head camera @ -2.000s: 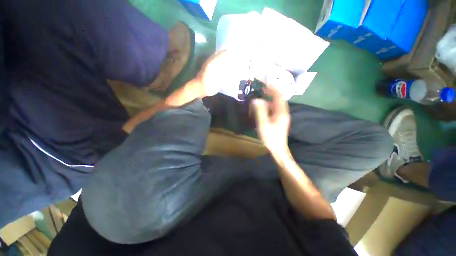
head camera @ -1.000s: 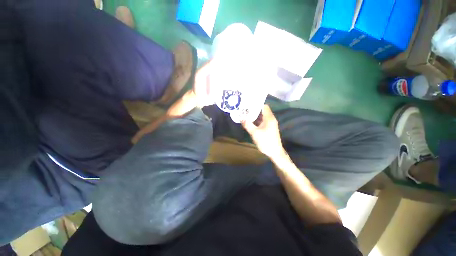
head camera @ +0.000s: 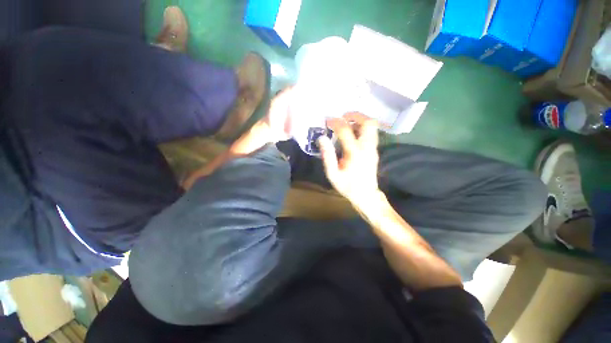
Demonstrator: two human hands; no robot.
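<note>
A white device (head camera: 321, 70) with a rounded body is held over my lap, washed out by glare. A dark square part (head camera: 315, 139) shows at its near end. My left hand (head camera: 278, 117) is around the device's left side; glare hides its fingers. My right hand (head camera: 352, 154) has its fingers and thumb at the dark part; I cannot tell whether they pinch it. An open carton with white flaps (head camera: 395, 63) lies against the device's right side, its inside facing up.
Blue cartons (head camera: 506, 33) stand in a row at the upper right, beside a brown box (head camera: 569, 74). Another blue carton (head camera: 271, 20) is at the top. Bottles (head camera: 569, 116) lie at the right. Other people's legs (head camera: 127, 87) and a shoe (head camera: 559, 187) flank my lap.
My right hand has moved from the device's near right edge onto its near end. The round dark-patterned face seen there a second ago is now partly covered and shows as a dark square part.
</note>
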